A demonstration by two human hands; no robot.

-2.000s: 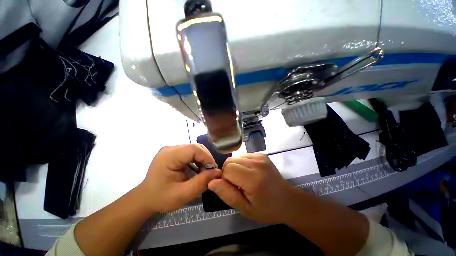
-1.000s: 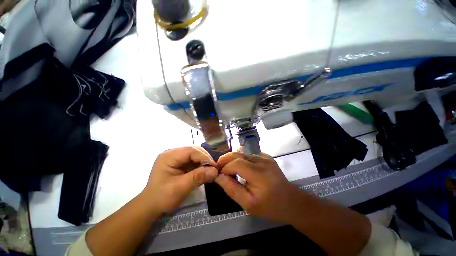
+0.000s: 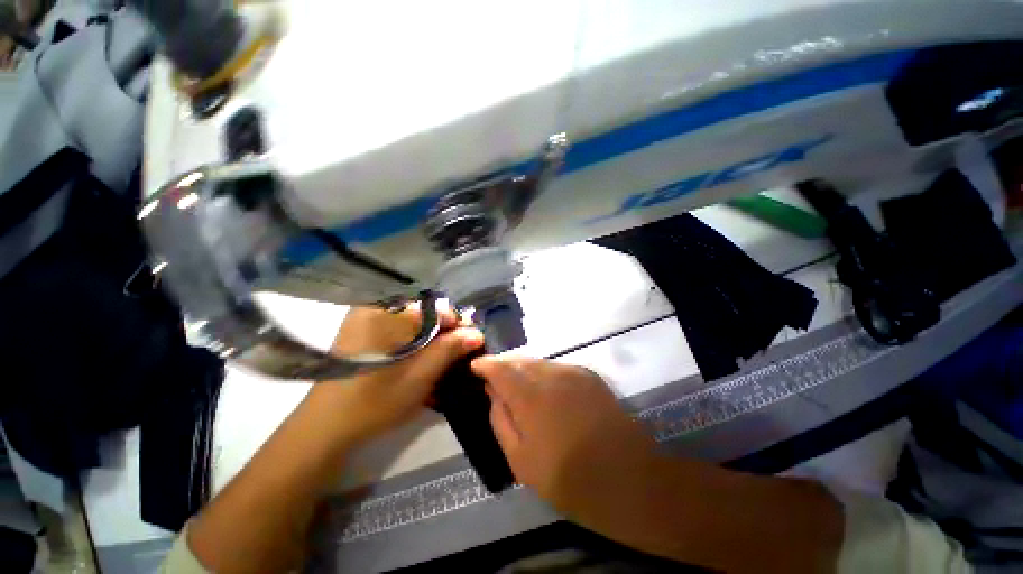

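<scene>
A black cut piece [image 3: 477,420] lies under and between my hands, its lower end reaching the ruler tape. My left hand [image 3: 387,364] grips its upper part near the needle area, partly hidden behind the chrome take-up lever guard [image 3: 325,368]. My right hand [image 3: 550,420] pinches the piece's right edge with its fingertips, close to my left fingertips. The white sewing machine [image 3: 718,84] with a blue stripe stands above them. The grey ribbed knob [image 3: 477,275] is just above my fingers. The needle itself is hidden.
Fanned black pieces [image 3: 718,292] lie right of the needle area. Black-handled scissors [image 3: 881,297] and a green item [image 3: 780,215] lie further right. Stacked black pieces [image 3: 177,448] and dark and grey fabric panels [image 3: 67,320] are at left. Ruler tape [image 3: 774,387] runs along the front edge.
The view has shifted and tilted, so the guard looks larger and further left. My left hand has moved up toward the needle area, behind the guard; my right hand now lies flatter beside the piece.
</scene>
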